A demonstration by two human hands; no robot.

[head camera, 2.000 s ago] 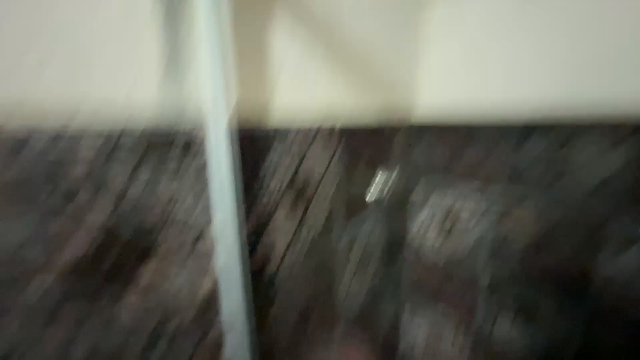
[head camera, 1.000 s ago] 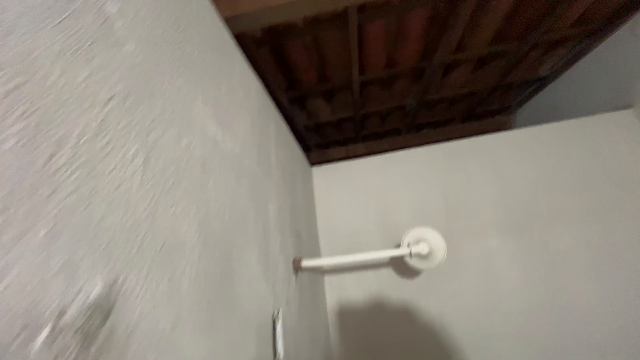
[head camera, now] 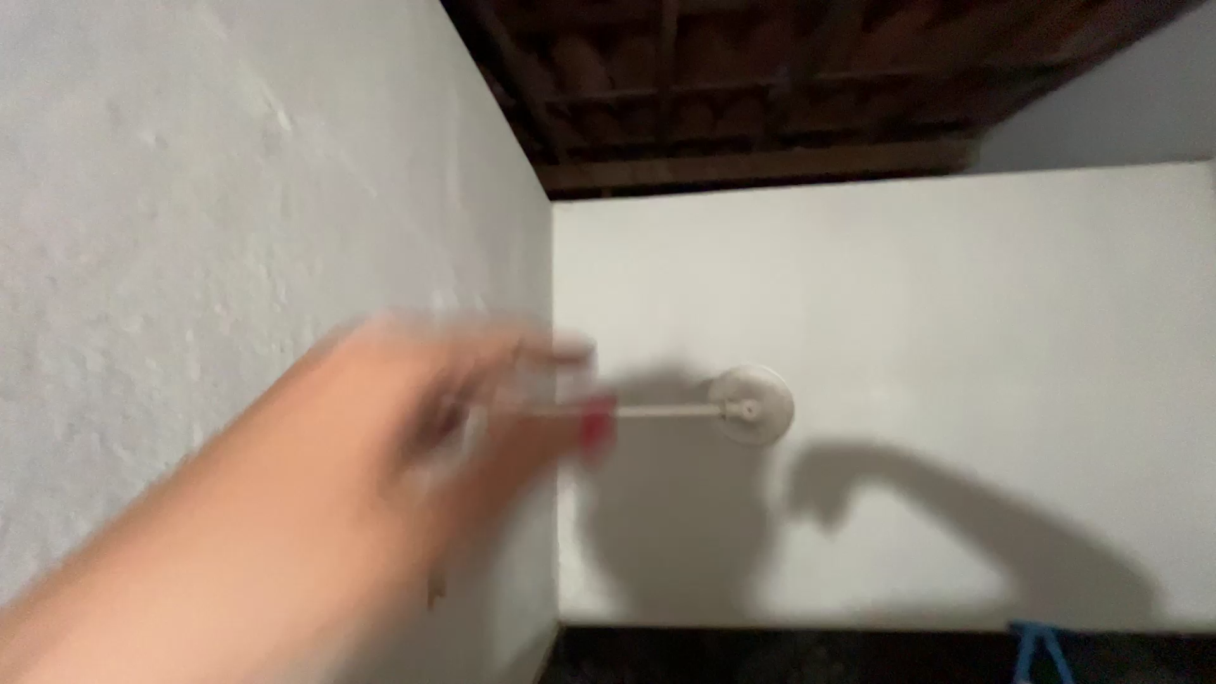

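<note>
My left hand (head camera: 494, 408), badly blurred, reaches in from the lower left with a red-nailed thumb below its curled fingers. It is at a thin white pipe (head camera: 670, 411), which shows to the right of the thumb and ends at a round white fitting (head camera: 752, 406), perhaps a shower head, in front of the far wall. The pipe's other end is hidden behind the hand. Blur keeps me from telling whether the fingers close on the pipe. My right hand is out of view.
A rough grey wall (head camera: 237, 190) runs along the left and meets a pale wall (head camera: 902, 313) bearing shadows of a head and an arm. Overhead are dark roof beams and tiles (head camera: 722, 76). A blue object (head camera: 1040, 651) shows at the bottom right, against a dark area.
My left hand has come into view at the pipe, where a second ago no hand showed. An arm's shadow has appeared on the far wall. The view swung widely before that.
</note>
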